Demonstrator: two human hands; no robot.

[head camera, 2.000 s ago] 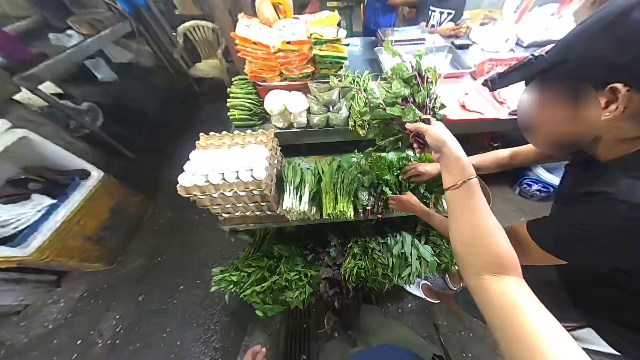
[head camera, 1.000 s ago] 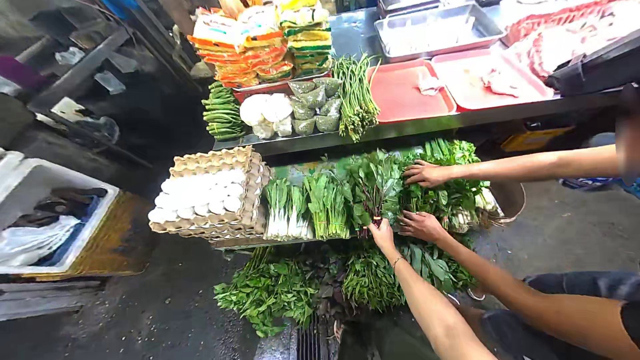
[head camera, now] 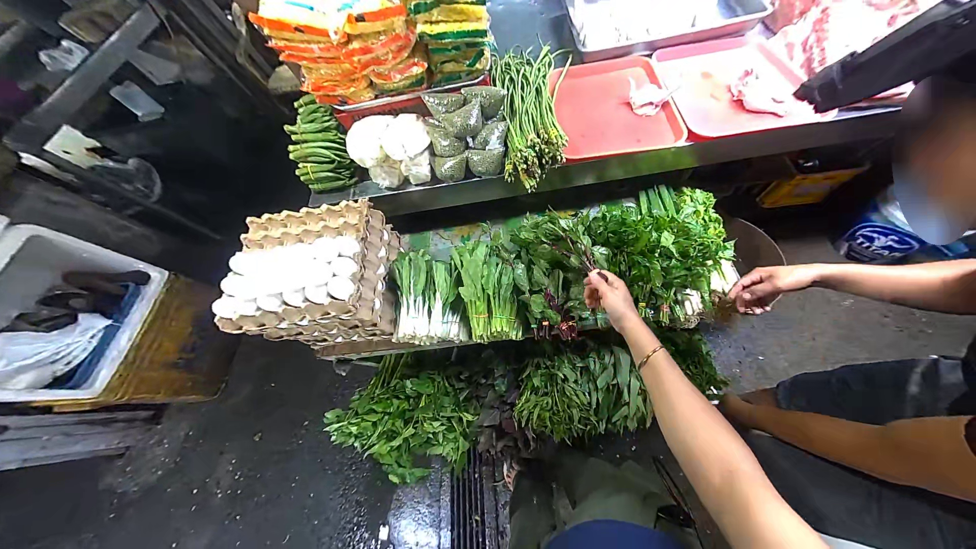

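Note:
My right hand (head camera: 610,296), with a thin bracelet on its wrist, is closed around the stems of a bunch of leafy greens (head camera: 560,240) with dark stems. It is over the middle of the vegetable shelf. Just below and left of it are bundles with reddish stems (head camera: 555,314). Farther left stand green leafy bundles (head camera: 488,293) tied near their base and white-stemmed greens (head camera: 428,301). To the right of my hand lie more leafy bundles (head camera: 648,248). My left hand is out of view.
At right, another person's hand (head camera: 755,290) is beside the shelf's end. Stacked egg trays (head camera: 305,286) stand at left. Behind are string beans (head camera: 534,110), red trays (head camera: 614,107) with meat, and bagged goods. More greens (head camera: 412,419) hang low in front. A foam box (head camera: 137,335) is far left.
My right hand first held the bunch raised, then lowered it to the shelf. The other person's hands have moved from the greens to the right. The view has shifted.

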